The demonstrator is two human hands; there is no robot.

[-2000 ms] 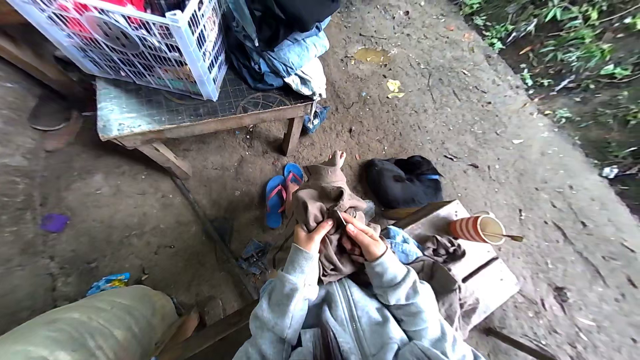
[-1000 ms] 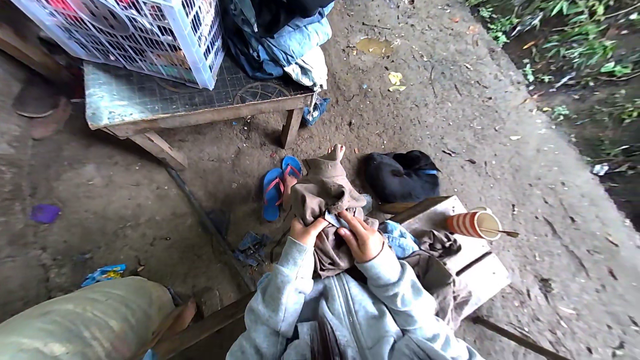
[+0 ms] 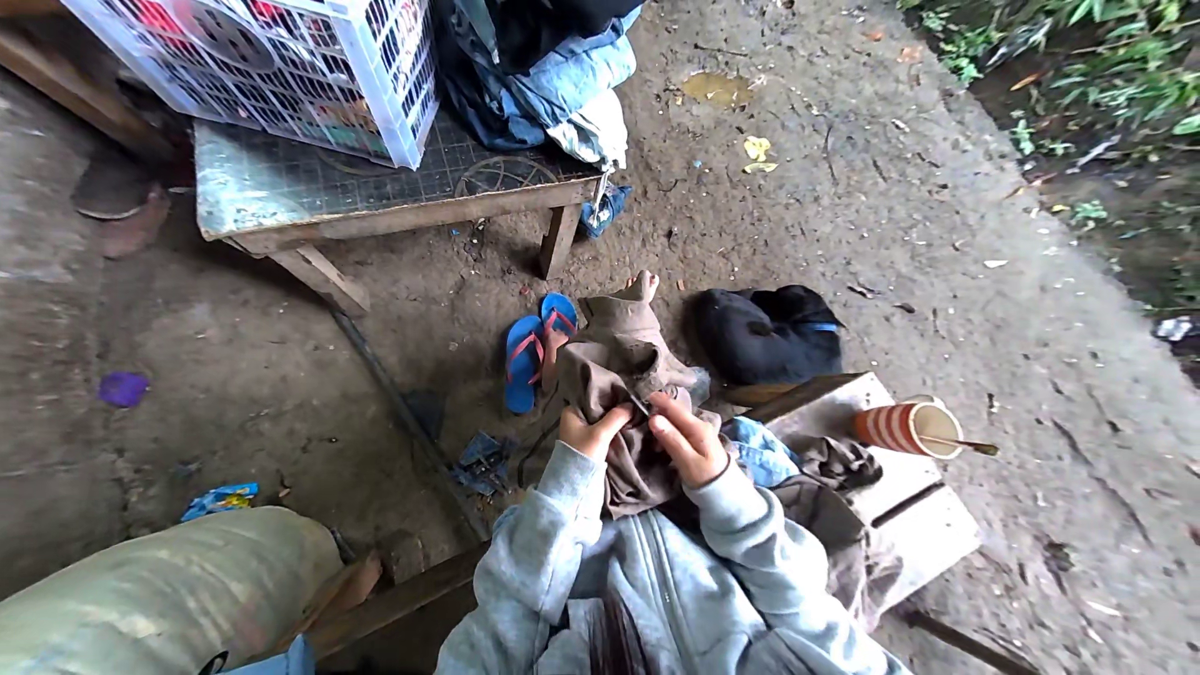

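Observation:
Brown cloth (image 3: 637, 478) lies over my lap and bunches up between my hands. My left hand (image 3: 592, 432) pinches a fold of it between thumb and fingers. Close beside it on the right, my right hand (image 3: 689, 439) has its fingertips on a small thin dark object (image 3: 638, 403), too small to name, which lies against the cloth. A light blue cloth (image 3: 761, 452) is just right of my right hand.
A striped cup (image 3: 895, 427) with a spoon stands on the wooden bench (image 3: 928, 530) at right. A black dog (image 3: 769, 337) lies curled ahead, near blue flip-flops (image 3: 523, 364). A low table (image 3: 394, 225) holds a plastic crate (image 3: 375, 84) and clothes (image 3: 581, 66). A filled sack (image 3: 178, 591) is lower left.
My hands stay close together at the brown cloth. My right fingers have shifted a little on it, and the small object at their tips now shows dark.

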